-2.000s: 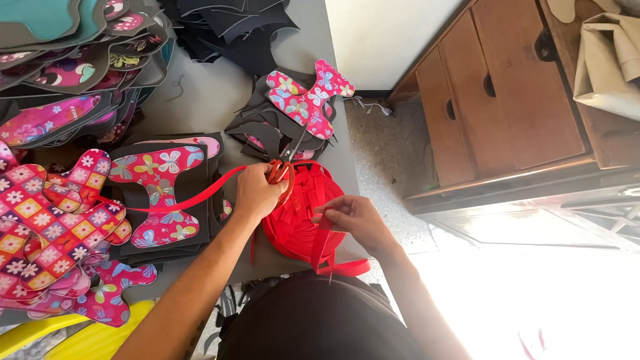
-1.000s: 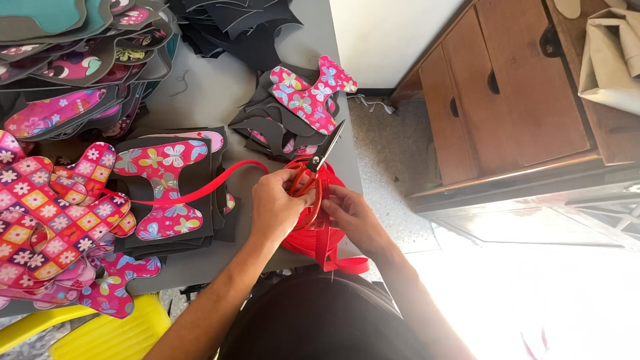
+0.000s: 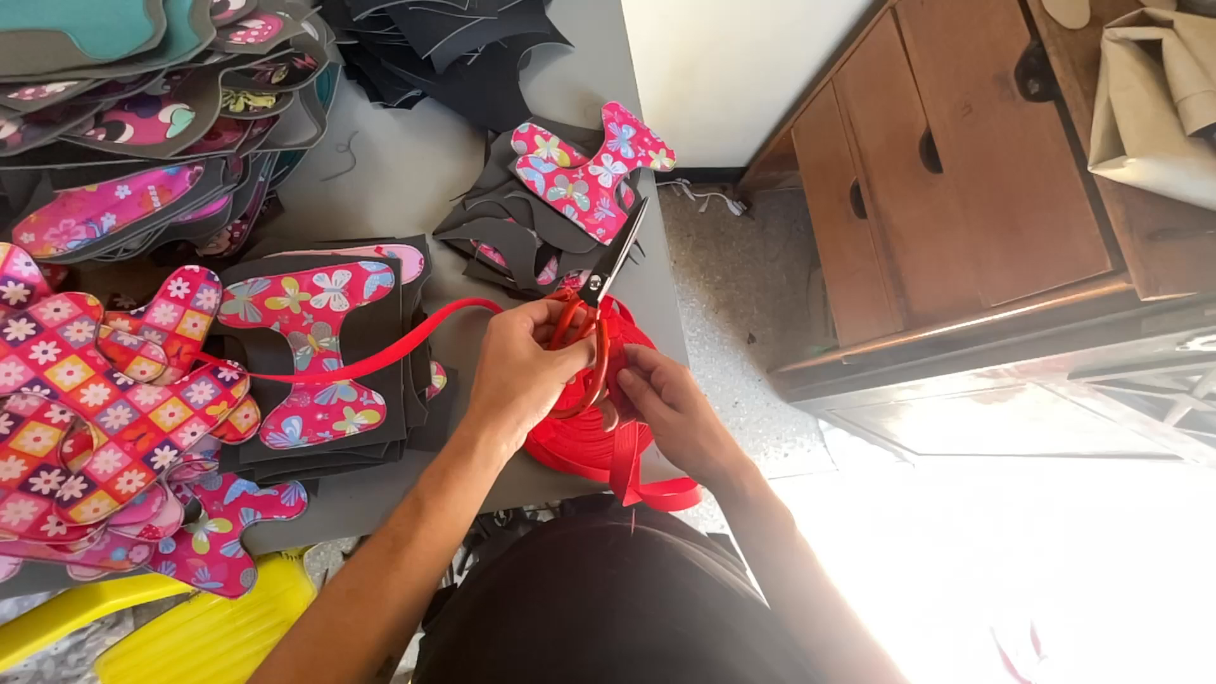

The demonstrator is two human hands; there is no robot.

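Observation:
My left hand (image 3: 534, 366) holds red-handled scissors (image 3: 602, 281), their dark blades close together and pointing up and to the right. Beside it, my right hand (image 3: 673, 408) pinches red fabric tape (image 3: 624, 465) between thumb and fingers; a loop of the tape hangs below. Both hands are over a coiled roll of red tape (image 3: 579, 446) at the table's edge. A strand of the tape runs left from my left hand across a butterfly-print cut piece (image 3: 315, 342) on a dark stack. Behind the scissors' tips lies another pink butterfly-print piece (image 3: 594, 176) on dark grey pieces.
Checkered flower-print pieces (image 3: 95, 408) lie at the left, below tall stacks of cut pieces (image 3: 142, 123). Black cut pieces (image 3: 446, 47) lie at the back of the grey table (image 3: 389, 161). A yellow plastic chair (image 3: 214, 627) is at lower left, a wooden drawer cabinet (image 3: 959, 161) at right.
The scissors have swung up, with their blades now pointing up and right. My right hand has moved up from the lower tape loop, close to my left hand and the scissors' handles.

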